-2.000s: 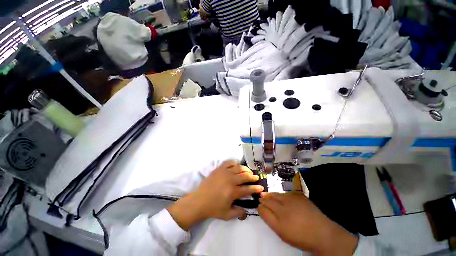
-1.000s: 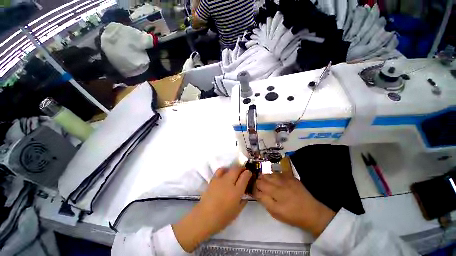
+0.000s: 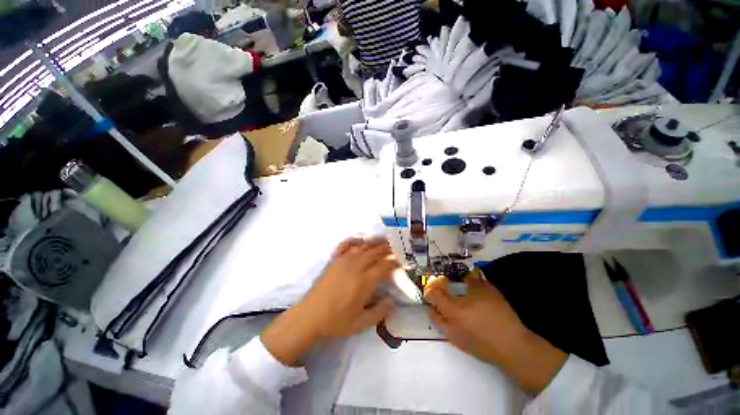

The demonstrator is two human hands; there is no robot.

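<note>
The white garment panel (image 3: 312,280) with a thin black edge lies left of the needle, with a pale fold reaching the presser foot (image 3: 422,263). My left hand (image 3: 349,284) holds the panel just left of the foot, fingers bent over the cloth. My right hand (image 3: 475,320) is just right of the foot, fingertips close to the lit needle area; what they hold is hidden. The sewing machine (image 3: 503,182) stands over the work. A black fabric stack (image 3: 552,300) lies right of my right hand.
Folded black-edged panels (image 3: 174,243) and a grey box with a round grille (image 3: 57,255) are at left. Pens (image 3: 629,296) and a dark rectangular object (image 3: 714,336) are at right. Fanned bundles (image 3: 442,81) lie behind the machine. A person in stripes (image 3: 380,28) is beyond.
The panel's front part has shifted left and back, baring the machine bed in front of the foot. My hands have moved apart. The black piece between them no longer shows.
</note>
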